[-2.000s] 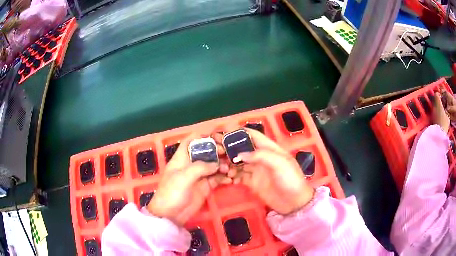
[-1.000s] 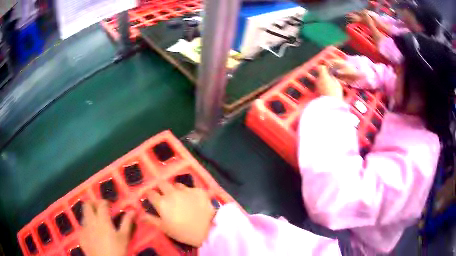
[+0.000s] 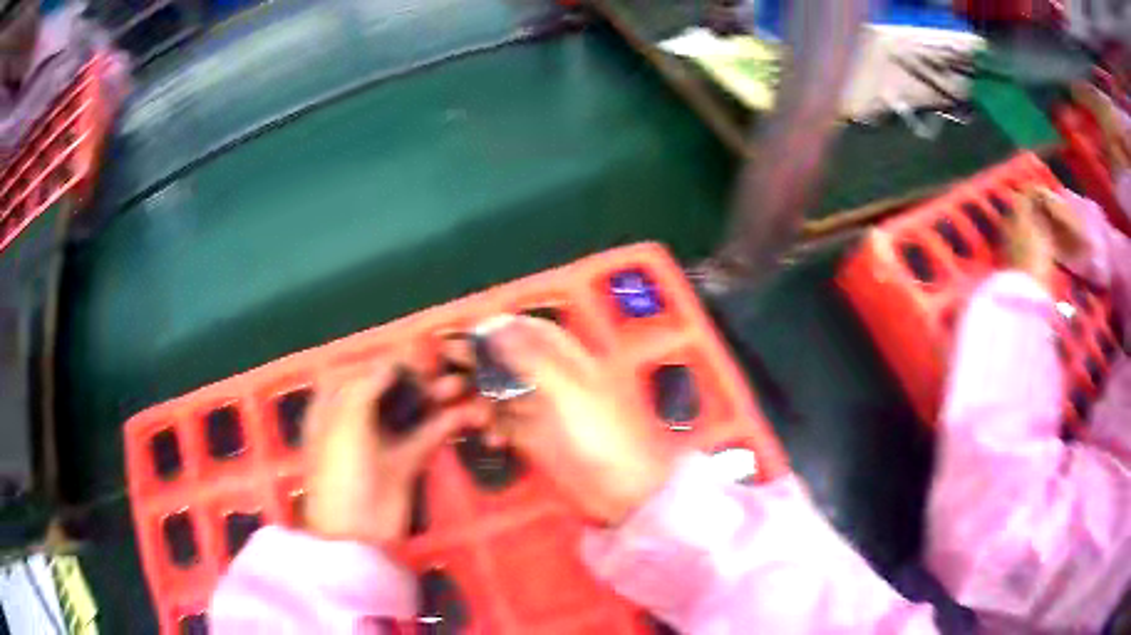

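The orange-red foam tray (image 3: 546,564) lies under my hands, with dark watches in many pockets. My left hand (image 3: 360,447) holds a dark watch (image 3: 403,399) over the tray. My right hand (image 3: 577,416) holds another watch (image 3: 499,367) beside it, its edge catching light. Both are blurred, so their screens cannot be read. A watch with a lit blue-violet screen (image 3: 635,293) sits in the far right corner pocket. A dark watch (image 3: 490,461) lies in a pocket just below my hands.
Green bench surface (image 3: 422,186) lies beyond the tray. A metal post (image 3: 794,137) stands behind its right corner. At right, a person in a pink smock (image 3: 1023,459) works at another orange-red tray (image 3: 887,329). Another tray (image 3: 56,161) is at far left, papers (image 3: 44,595) at lower left.
The view has swung back left from the neighbour's tray. My hands, low over the pockets one second ago, now hold watches close together. The corner watch, dark before, shows a lit screen.
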